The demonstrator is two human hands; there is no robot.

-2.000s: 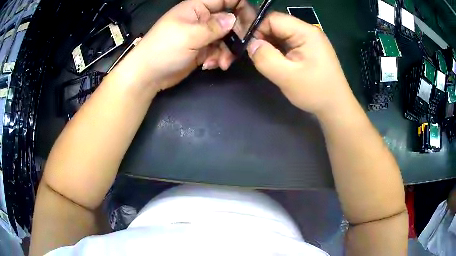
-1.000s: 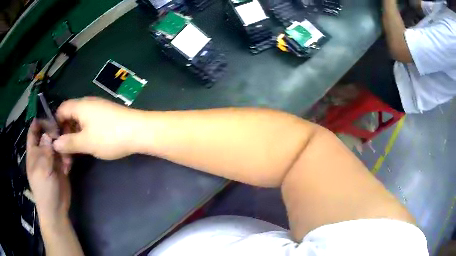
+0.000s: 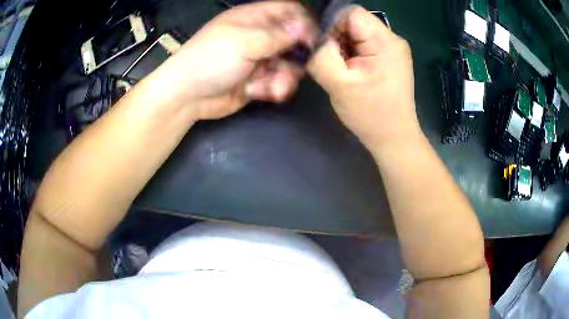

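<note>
My left hand (image 3: 265, 59) and my right hand (image 3: 362, 68) meet at the top middle, both blurred. Between them they hold a dark, thin, phone-sized piece (image 3: 332, 17), seen nearly edge-on and blurred. It looks like a black housing; whether a display sits in it cannot be told. The fingers of both hands are bent around it, and its lower end is hidden by them. A loose display module (image 3: 380, 17) lies just beyond my right hand, mostly hidden by it.
Light-trimmed frames (image 3: 87, 56) lie heaped at left beside stacked trays in black film (image 3: 15, 143). Stacks of green and silver-white units (image 3: 473, 96) stand at right. A unit with an orange part (image 3: 520, 182) is near the bench edge (image 3: 299, 230). A person's arm and white sleeve (image 3: 530, 286) show at lower right.
The view swung right and came back. Both hands still hold the dark piece together. Compared with two seconds ago, the loose display module is more covered by my right hand.
</note>
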